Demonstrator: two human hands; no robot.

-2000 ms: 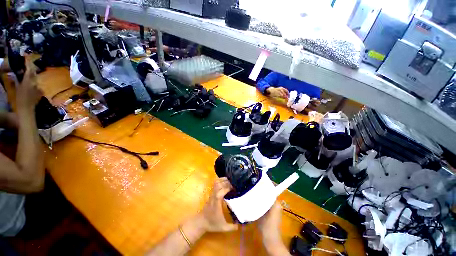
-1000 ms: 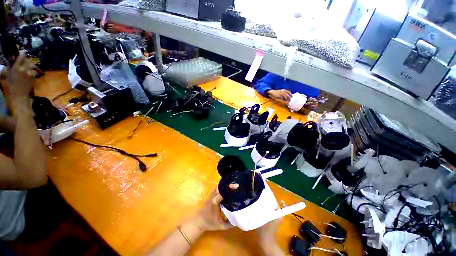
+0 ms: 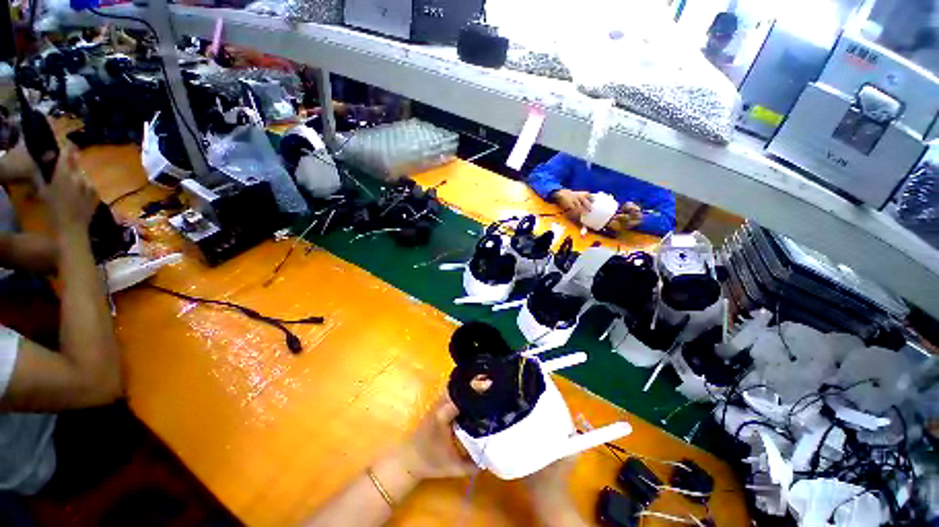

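Note:
A white camera housing (image 3: 525,437) with an open black inside and two white antennas is held low in the centre, above the orange bench top. My left hand (image 3: 441,445) grips its left side; a fingertip shows inside the black opening. My right hand (image 3: 556,492) is under the right side, blurred and partly hidden by the housing and cut off by the lower edge; its fingers cannot be made out. A thin wire shows at the top of the opening.
Several part-built cameras (image 3: 551,309) stand on the green strip (image 3: 453,288). Black modules (image 3: 640,480) lie at lower right beside a heap of white covers (image 3: 813,412). A black cable (image 3: 247,307) lies left. A grey shelf (image 3: 577,103) crosses above. People sit at left and opposite.
Since two seconds ago the housing has tilted, so its black opening faces me more and both antennas show. Since one second ago it has hardly moved. The worker at left has shifted an arm.

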